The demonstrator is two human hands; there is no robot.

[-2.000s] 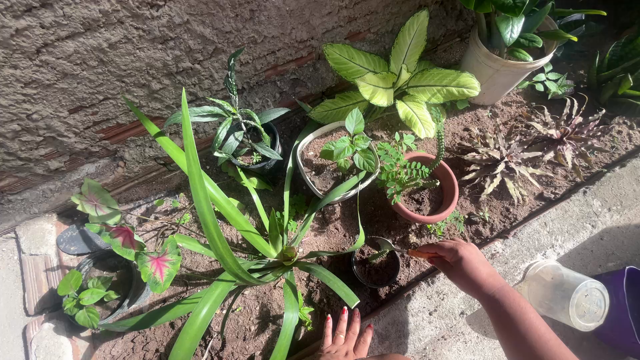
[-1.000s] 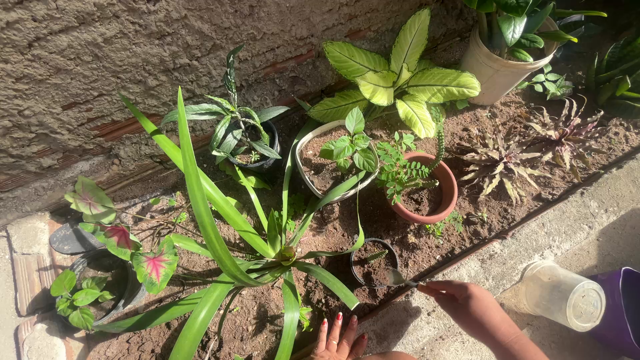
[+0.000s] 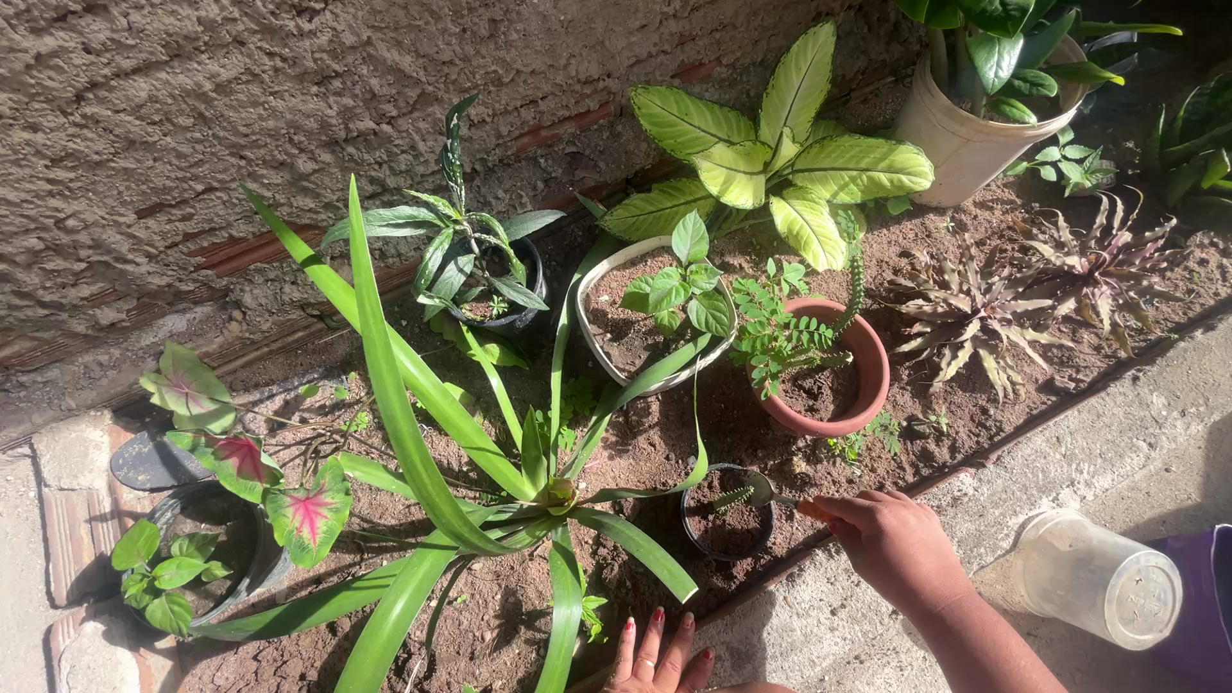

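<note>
My right hand (image 3: 890,539) is closed around the orange-brown handle of a small garden trowel (image 3: 762,489). The trowel's metal blade lies over the upper right part of a small black pot (image 3: 729,539), which holds soil and a small green cutting (image 3: 733,499). At the bottom edge, my left hand (image 3: 656,664) rests with fingers spread beside the bed's border, below the black pot, holding nothing visible. A long-leaved green plant (image 3: 553,496) stands left of the pot. A terracotta pot (image 3: 871,375) with leafy stems sits above and to the right.
A rough wall (image 3: 289,115) runs behind the bed. Nearby are a whitish pot (image 3: 630,380), a dark pot (image 3: 525,313) and a caladium (image 3: 313,510). On the concrete edging (image 3: 1078,462) at right lie a translucent plastic container (image 3: 1097,577) and a purple container (image 3: 1198,597).
The trowel blade has moved from the small black pot's lower right side to its upper right part since one second ago. My left hand stays near the bottom edge.
</note>
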